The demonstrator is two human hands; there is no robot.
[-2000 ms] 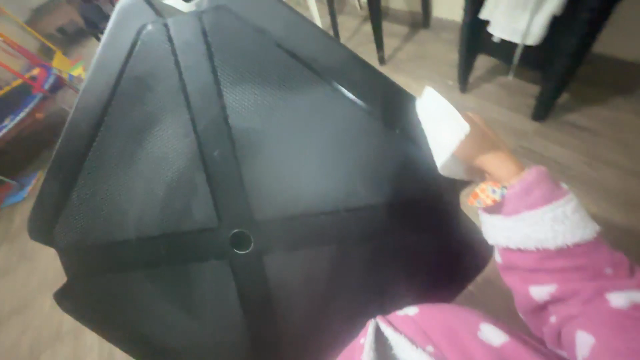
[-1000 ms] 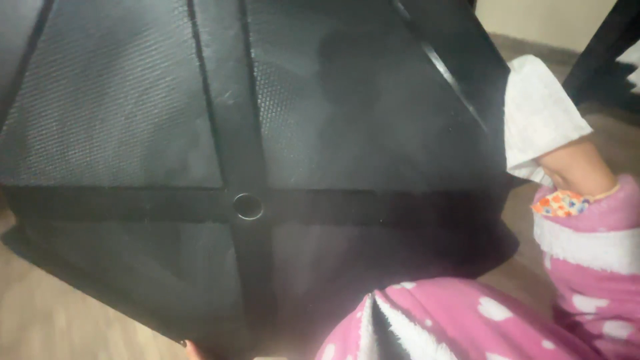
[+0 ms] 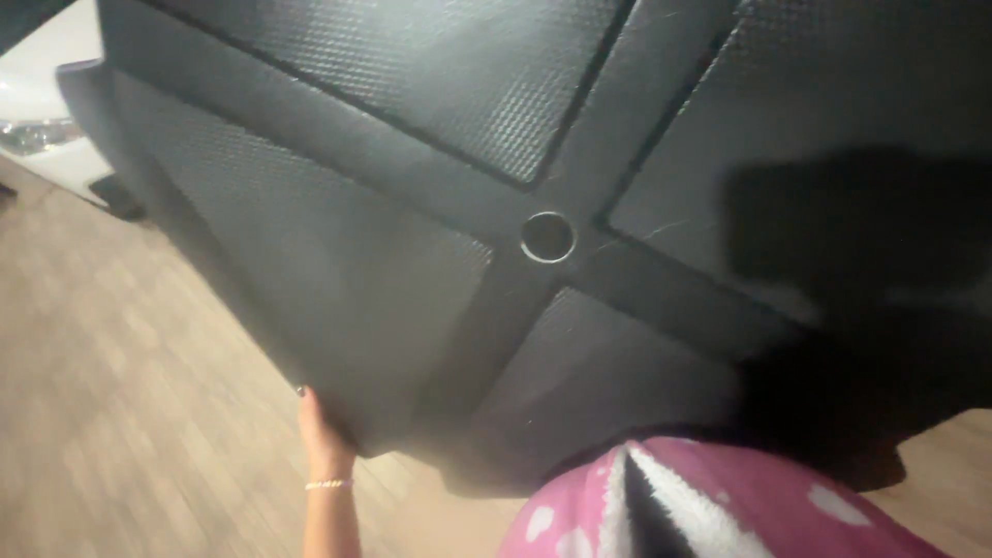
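Observation:
A large black plastic tabletop (image 3: 310, 256) with textured panels and smooth crossing bands fills most of the view, tilted in front of my body. At the crossing of the bands is a round hole or recess (image 3: 548, 237) with a pale rim. My left hand (image 3: 327, 434), with a thin bracelet at the wrist, grips the tabletop's lower left edge; the thumb shows on the near side and the other fingers are hidden behind it. My right hand is out of the frame. A dark shadow falls across the right part of the surface.
A wood-look floor (image 3: 155, 372) shows at the left and below the tabletop. At the upper left stands a white object (image 3: 54, 85) that I cannot identify, blurred. The pink garment with white spots (image 3: 697, 496) on my body is close under the tabletop's lower edge.
My left hand has come into view at the lower left edge. My right hand, with a white cloth at the right edge earlier, has left the view. The tabletop appears turned and nearer.

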